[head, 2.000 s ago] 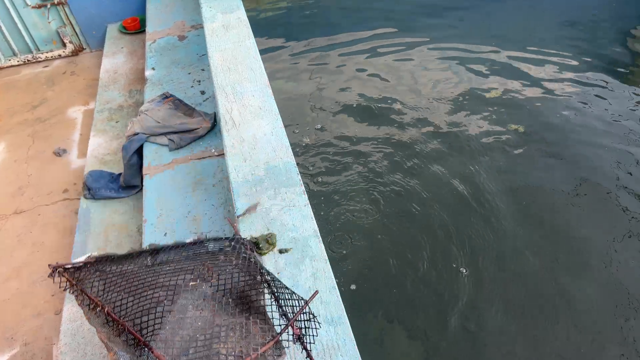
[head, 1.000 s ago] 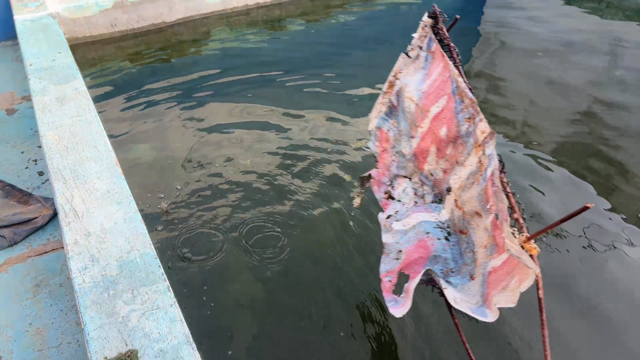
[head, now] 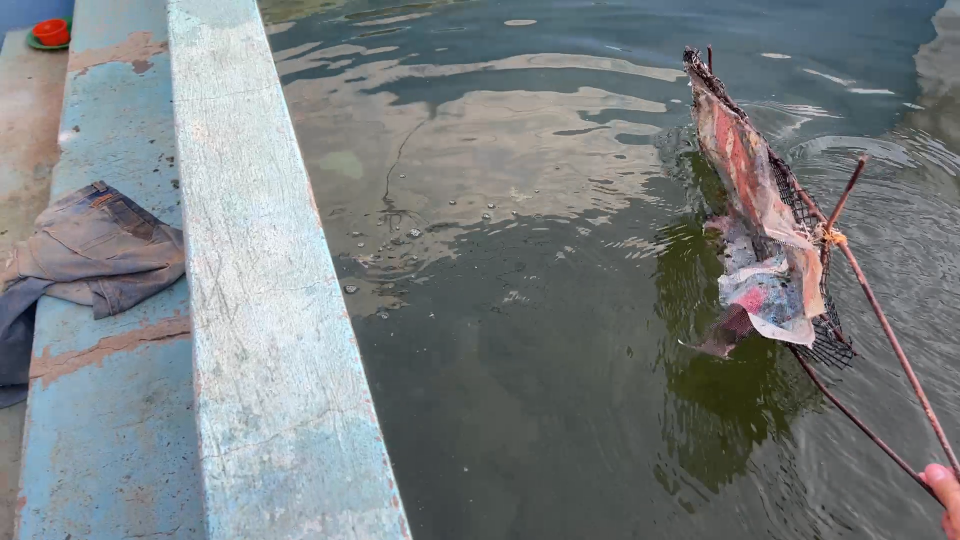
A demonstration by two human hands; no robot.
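At the lower right edge, part of my right hand [head: 946,491] grips the thin rusty metal rods [head: 896,337] of a hand-made net frame. The frame reaches up and away over the murky water [head: 487,420]. Black plastic mesh [head: 826,341] and a worn, translucent cloth or netting [head: 750,180] in pink, white and blue hang from it. The cloth's lower end is close to the water; whether it touches cannot be told. Orange cord [head: 831,237] ties a short crossing rod to the frame. My left hand is out of view.
A pale blue concrete wall [head: 262,262] edges the water on the left. Beside it, dirty jeans [head: 112,251] drape over a lower blue ledge [head: 112,442] with peeling paint. A red bowl [head: 52,31] sits on a green plate [head: 37,43] at the top left.
Two seconds ago the mesh frame was over the wall and ledge; one second ago it was over the water with the cloth spread wider. Now the cloth is folded, and fingers show on the rods.
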